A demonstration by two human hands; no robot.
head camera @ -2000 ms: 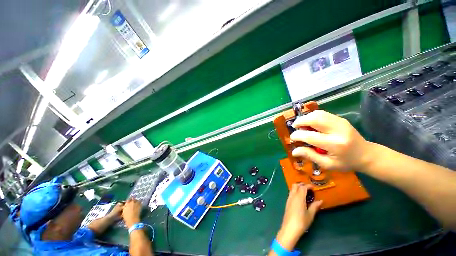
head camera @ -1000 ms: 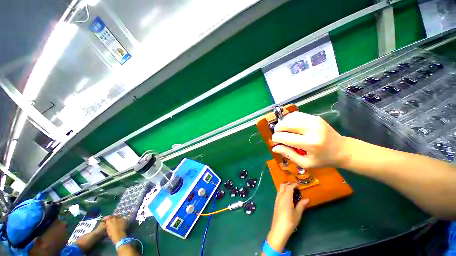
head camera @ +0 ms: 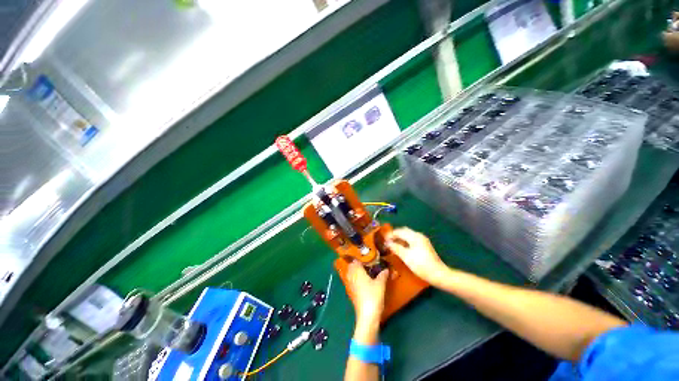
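The orange toggle press (head camera: 398, 292) stands on the green mat, its red handle (head camera: 292, 154) raised toward the backboard. My left hand (head camera: 366, 289), with a blue wrist band, is at the front of the press. Its thumb and fingertips close on a small black part (head camera: 378, 269) by the nest, below the plunger. My right hand (head camera: 417, 254) is at the right side of the nest with fingers bent. Its fingertips are small and blurred, and I cannot tell if they hold anything. The nest is partly hidden by the hands.
Loose black parts (head camera: 296, 320) and a yellow lead (head camera: 269, 362) lie left of the press. A blue controller box (head camera: 216, 335) and clear cylinder (head camera: 165, 327) are further left. A tall stack of clear trays (head camera: 521, 171) stands right; another tray (head camera: 644, 260) lies lower right.
The red handle has gone from folded down under my right hand to raised. My right hand has let it go and moved down to the nest. The view has swung right.
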